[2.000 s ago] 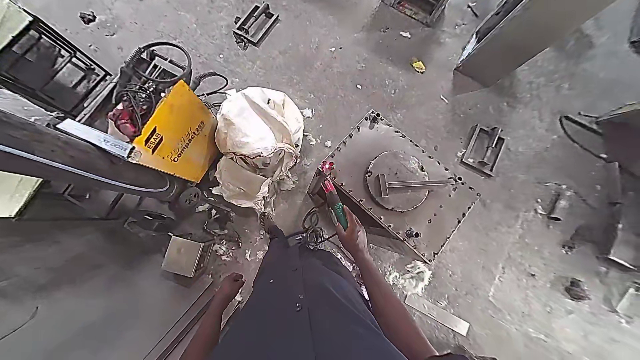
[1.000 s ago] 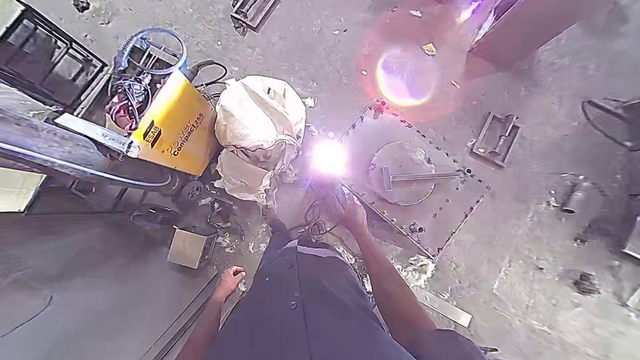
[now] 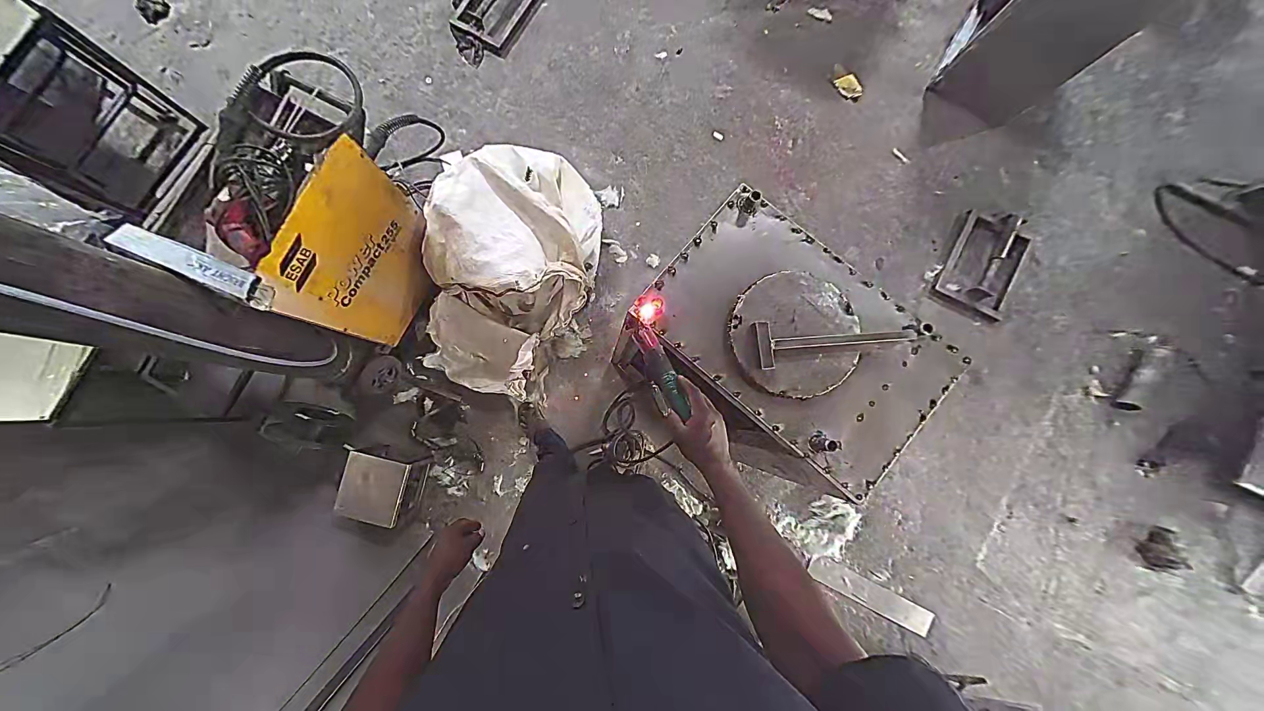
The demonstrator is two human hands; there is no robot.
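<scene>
A green-handled welding torch is held in my right hand, its nozzle at the near left corner of a square steel box. At that corner the metal glows red-orange. Dark spots run along the box's edges, and a round plate with a T-shaped steel piece lies on its top. My left hand hangs low beside my leg, its fingers curled; whether anything is in them I cannot tell.
A yellow ESAB welding machine stands at the left with coiled cables above it. Next to it is a white sack. A cable lies by my feet. A small steel frame lies right of the box, and a flat metal strip below.
The bright white arc at the box corner has gone out, leaving a red glow. One frame earlier the arc was lit; before that, no glow showed there.
</scene>
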